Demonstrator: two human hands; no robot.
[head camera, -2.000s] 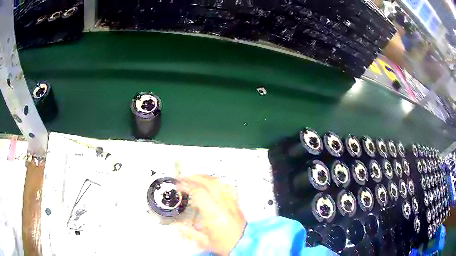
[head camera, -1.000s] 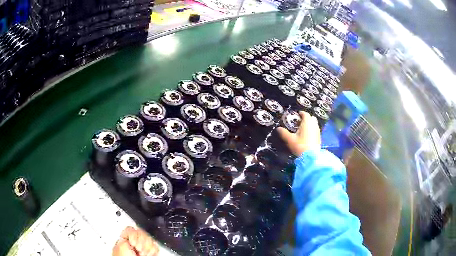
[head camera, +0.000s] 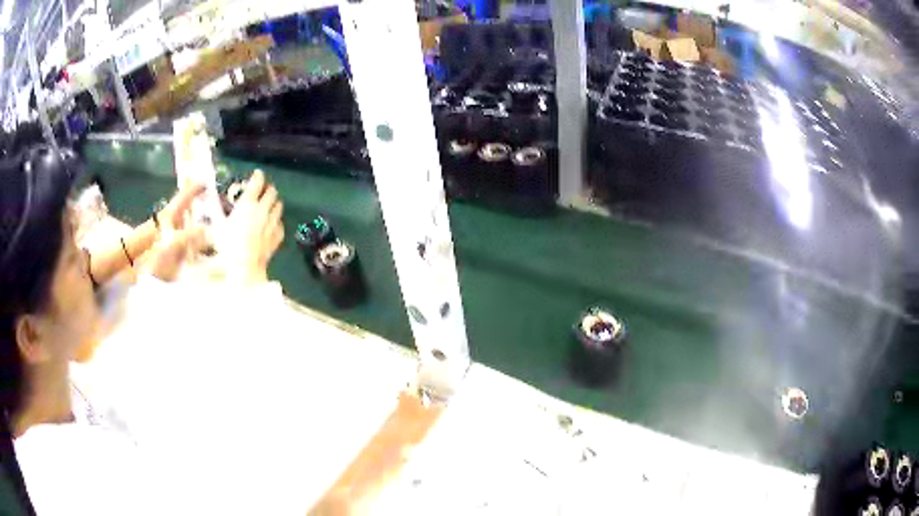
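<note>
Neither of my hands is in view. A black cylindrical unit (head camera: 601, 331) with a pale ring on top stands upright on the dark green belt (head camera: 504, 292), beyond the paper-covered worktable. Another unit (head camera: 795, 403) is on the belt further right, blurred. Two more units (head camera: 336, 260) stand close together left of the white upright. At the lower right edge, a cut-off corner of the blister tray shows several ringed units (head camera: 879, 466).
A person (head camera: 40, 302) is at the left; their hands (head camera: 252, 227) are raised over the belt around an unclear pale object. A white perforated upright (head camera: 408, 191) rises between us. Black stacked trays (head camera: 685, 101) stand beyond the belt. White paper sheets (head camera: 605, 464) lie on the worktable.
The view has swung left, from the filled tray to the belt and the other person. My right hand, at a unit in the tray, and my left, low in the picture, have left view.
</note>
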